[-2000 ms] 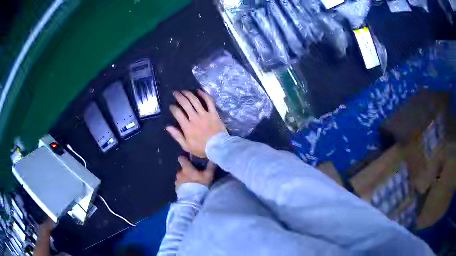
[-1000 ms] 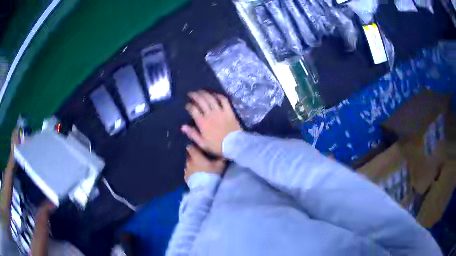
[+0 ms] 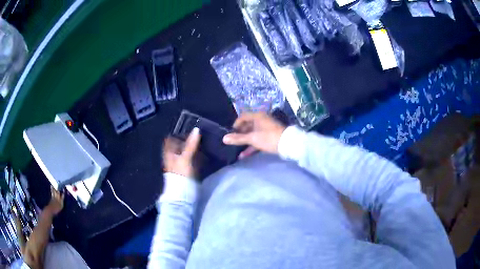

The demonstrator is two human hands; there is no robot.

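A black phone-sized shell (image 3: 210,127) is held between my hands, just above the mat and close to my body. My left hand (image 3: 180,153) grips its left end, thumb on top. My right hand (image 3: 259,134) pinches its right end with thumb and fingers. The shell's left end shows a rectangular recessed outline. Its lower part is dark and hard to make out. A crinkled silvery bubble-wrap bag (image 3: 247,79) lies just beyond my right hand.
Three dark covers (image 3: 139,92) lie in a row at the left, beside the green conveyor (image 3: 116,37). A white machine (image 3: 66,152) stands at the lower left near a person's arm. Bagged black parts (image 3: 295,26), a green board strip (image 3: 309,92) and a white battery piece (image 3: 383,48) lie right.
My hands have moved apart from their overlapping pose. The black shell, hidden before, now shows between them, tilted. My right hand has moved right, my left hand up and left.
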